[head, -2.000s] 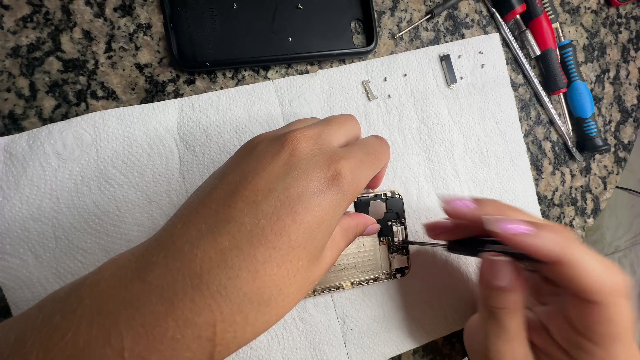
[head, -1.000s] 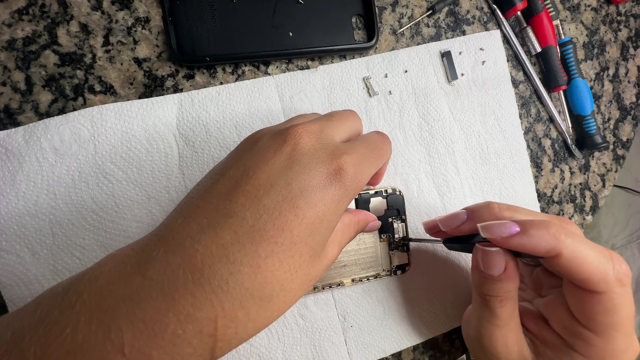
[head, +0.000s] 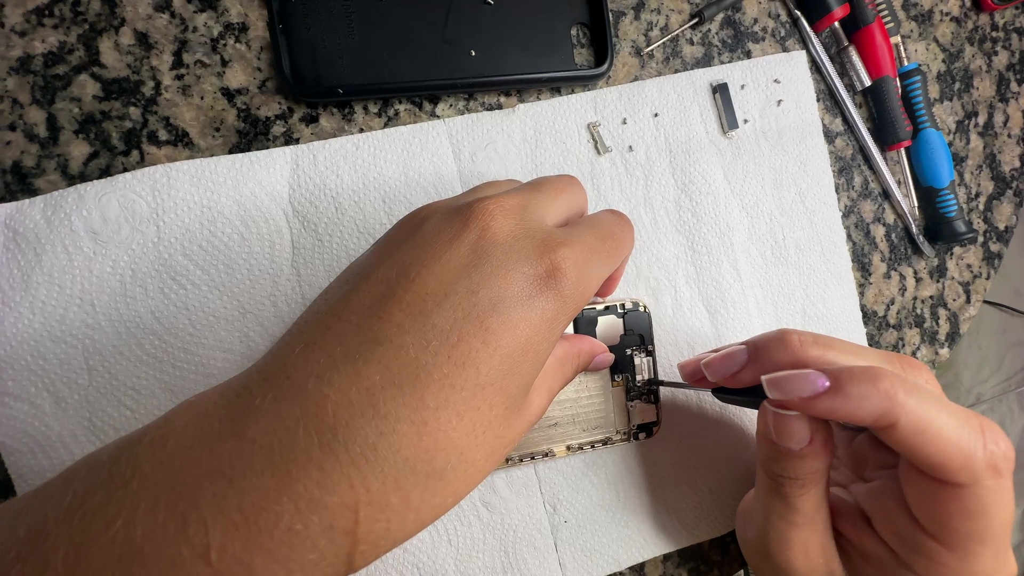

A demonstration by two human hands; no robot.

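Observation:
An opened smartphone housing point(head: 580, 408) lies on a white paper towel, its bare metal interior facing up and small parts showing at its right end. My left hand point(head: 488, 296) grips the housing, thumb on the inside and fingers at the upper edge; the hand hides much of the phone. My right hand point(head: 864, 432) holds a thin screwdriver with a black handle point(head: 738, 395) between thumb and fingers. The screwdriver's tip is at the small parts by the phone's right edge.
The paper towel point(head: 200, 240) holds a metal bracket point(head: 598, 138), a small black-and-silver part point(head: 726, 109) and several tiny screws. Beyond, on the granite counter, are a black phone case point(head: 448, 81), a thin screwdriver point(head: 680, 30), a metal pry tool point(head: 860, 132), a red-and-black screwdriver point(head: 880, 76) and a blue-and-black screwdriver point(head: 930, 156).
My right fingers, blurred and more spread two seconds ago, are now closer around the screwdriver handle. My left hand has stayed on the phone.

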